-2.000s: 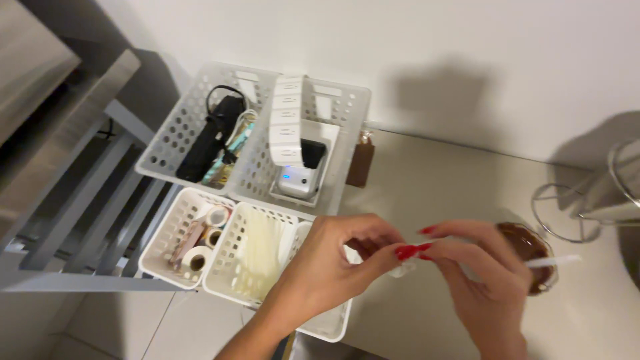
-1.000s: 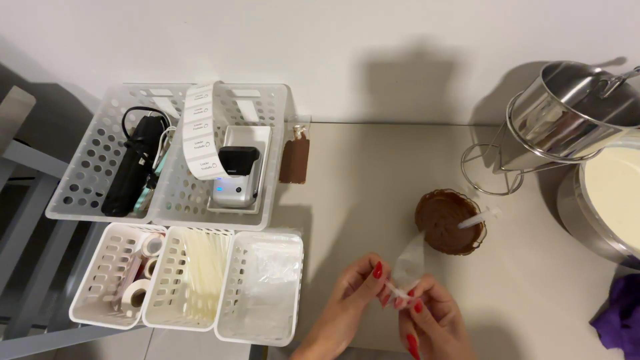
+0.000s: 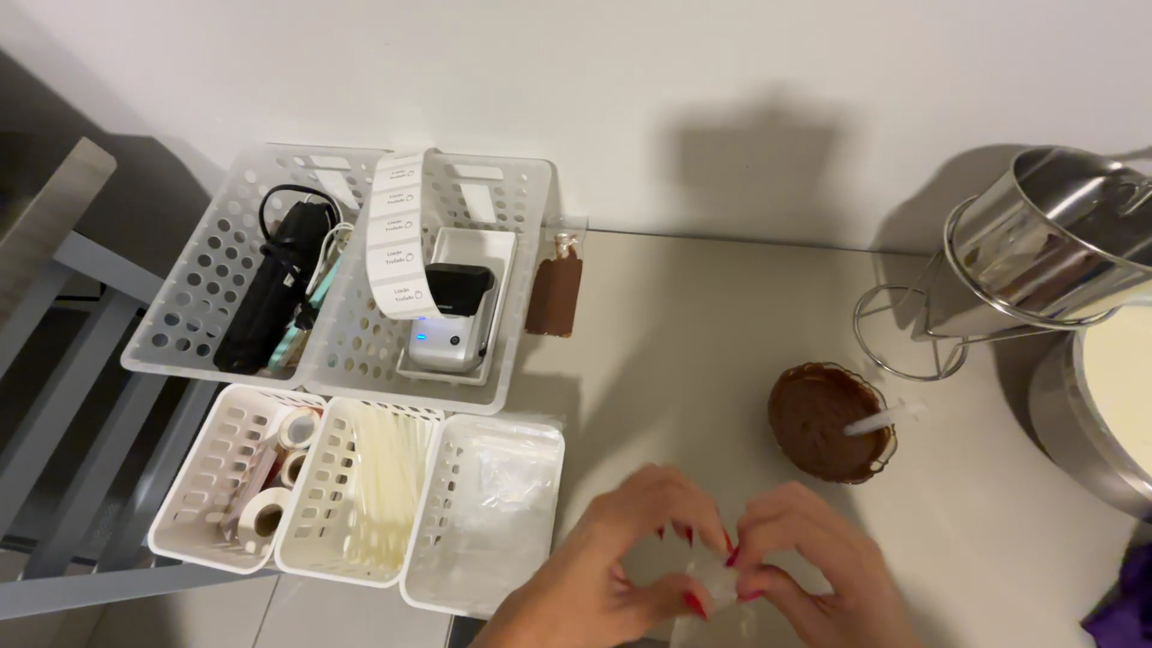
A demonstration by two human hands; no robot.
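Near the bottom edge, my left hand (image 3: 630,558) and my right hand (image 3: 801,558) meet, fingertips pinching a small clear plastic bag (image 3: 720,585) between them. Much of the bag is blurred or out of frame. Above my right hand stands a glass bowl of chocolate (image 3: 823,423), a translucent utensil (image 3: 877,419) leaning in it. A filled bag of chocolate (image 3: 553,292) lies beside the large basket. To the left of my hands, a white basket (image 3: 481,585) holds clear plastic bags (image 3: 508,477).
A large plastic basket (image 3: 517,360) holds a label printer (image 3: 450,342), a label strip (image 3: 396,229) and a black corded device (image 3: 279,288). Small baskets hold tape rolls (image 3: 265,517) and pale strips (image 3: 387,486). At right are a metal funnel (image 3: 1035,252) on a wire stand and a pot (image 3: 1062,423).
My hands have come together low in the view, at the small clear bag. The view has shifted, so the chocolate bowl, which my right hand partly covered two seconds ago, shows whole.
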